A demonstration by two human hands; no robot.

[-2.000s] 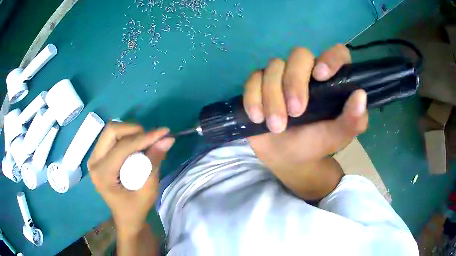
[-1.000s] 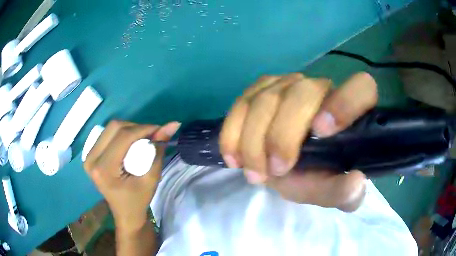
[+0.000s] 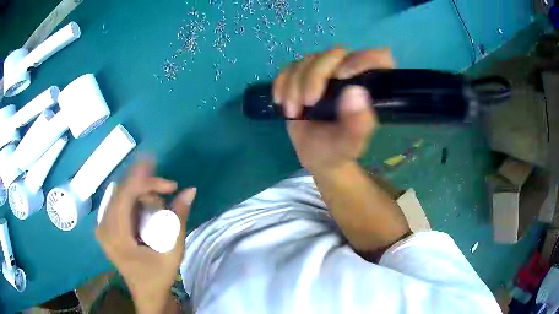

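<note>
My left hand (image 3: 138, 227) holds a white fan body, its rounded handle end (image 3: 160, 230) showing as a white disc between fingers and thumb. Part of its white head (image 3: 106, 203) shows behind the fingers. My right hand (image 3: 331, 104) is closed around a thick black electric screwdriver (image 3: 417, 95), held level over the bench's front edge. Its front collar points left, well apart from the fan body. The bit cannot be made out. Both hands are somewhat blurred.
Several white fan bodies (image 3: 98, 162) lie at the left on the green-teal bench (image 3: 196, 144). Small screws (image 3: 224, 34) are scattered at the back. A slim unit (image 3: 9, 257) lies at the lower left. A cardboard box (image 3: 512, 208) stands on the floor at the right.
The screwdriver has moved up and away from the fan body, which it was touching or close against. My left hand has lowered slightly and its fingers have loosened around the fan body.
</note>
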